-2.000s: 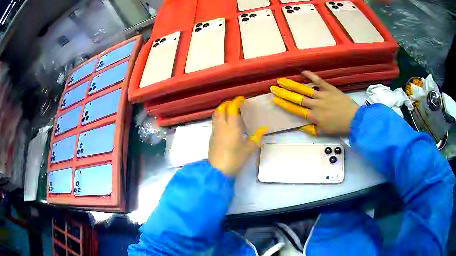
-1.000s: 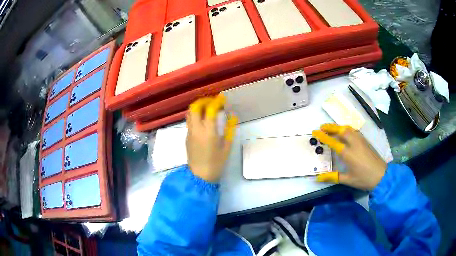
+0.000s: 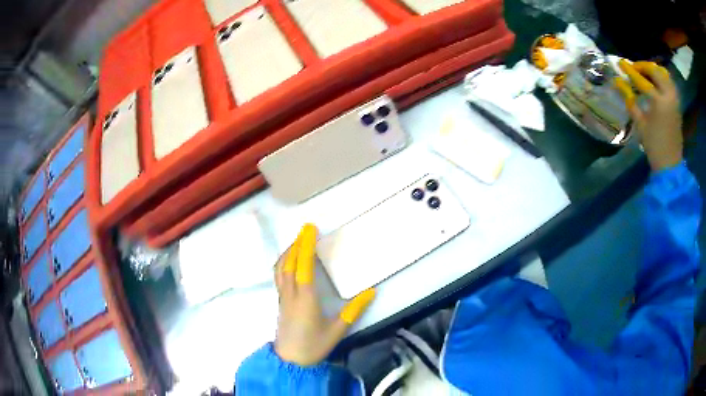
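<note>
A pale gold phone back [image 3: 395, 236] lies on the white mat [image 3: 534, 186], its three dark lens circles at the upper right end. My left hand [image 3: 310, 302], with yellow finger cots, is at its left end, fingers and thumb apart by the corners; contact is unclear. A second pale phone back [image 3: 337, 151] lies behind it against the red trays. My right hand [image 3: 654, 108] is at the far right, its yellow-covered fingertips at the shiny metal tin [image 3: 592, 104]; whether they hold anything is unclear.
Stacked red foam trays [image 3: 182, 182] with pale phone backs stand behind the mat. A red tray of blue-looking pieces [image 3: 116, 340] is at left. White wipes [image 3: 224, 255], a cream-yellow pad [image 3: 472, 151], a black stick [image 3: 503, 128] and a crumpled wipe [image 3: 507, 89] lie about.
My right hand has moved from the near phone's lens end to the metal tin. My left hand has moved from the far phone to the near phone's left end. The view has turned.
</note>
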